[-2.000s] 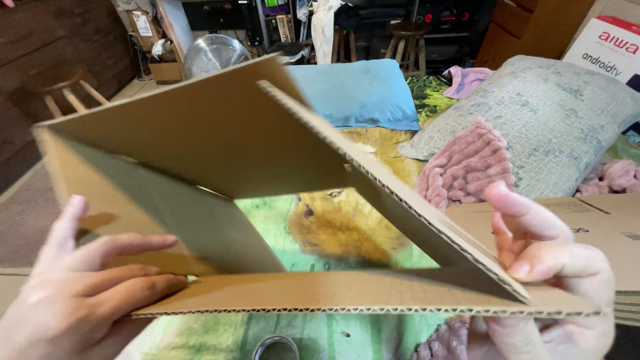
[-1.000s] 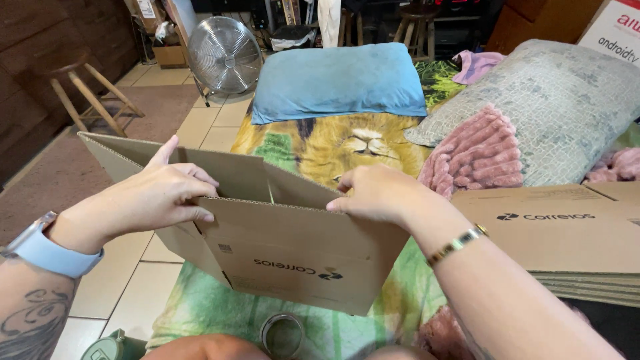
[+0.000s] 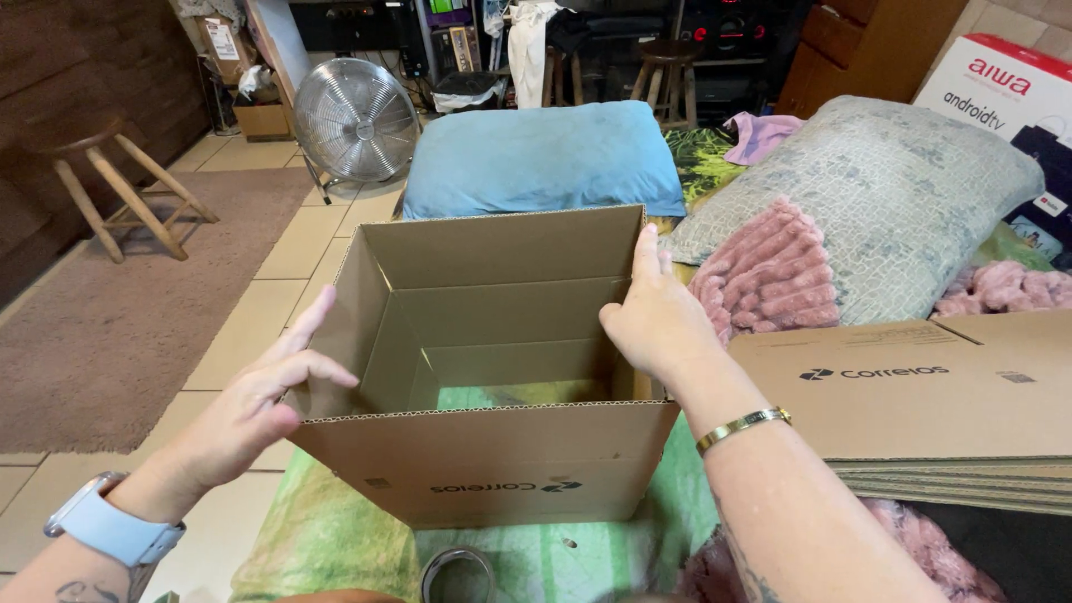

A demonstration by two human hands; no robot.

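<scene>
A cardboard box (image 3: 519, 456) stands squared up on the green patterned blanket, its top flaps raised and its bottom open, so the blanket shows through. My left hand (image 3: 280, 385) is at the box's left edge with fingers spread, the thumb near the front left corner. On the right side, my right hand (image 3: 657, 314) lies along the box's upper edge, fingers extended toward the far right corner; its contact with the cardboard is partly hidden. A roll of tape (image 3: 457, 576) lies on the blanket just in front of the box.
Flattened cardboard boxes (image 3: 904, 402) are stacked at the right. Behind the box is a blue pillow (image 3: 544, 159); a grey patterned pillow (image 3: 904, 201) and a pink plush blanket (image 3: 766, 272) lie to its right. A metal fan (image 3: 356, 121) and a wooden stool (image 3: 126, 188) stand on the floor.
The box was tilted in both hands, then folded narrower; now it stands opened out on the blanket. My hands have moved apart to its two sides, and the left fingers have spread.
</scene>
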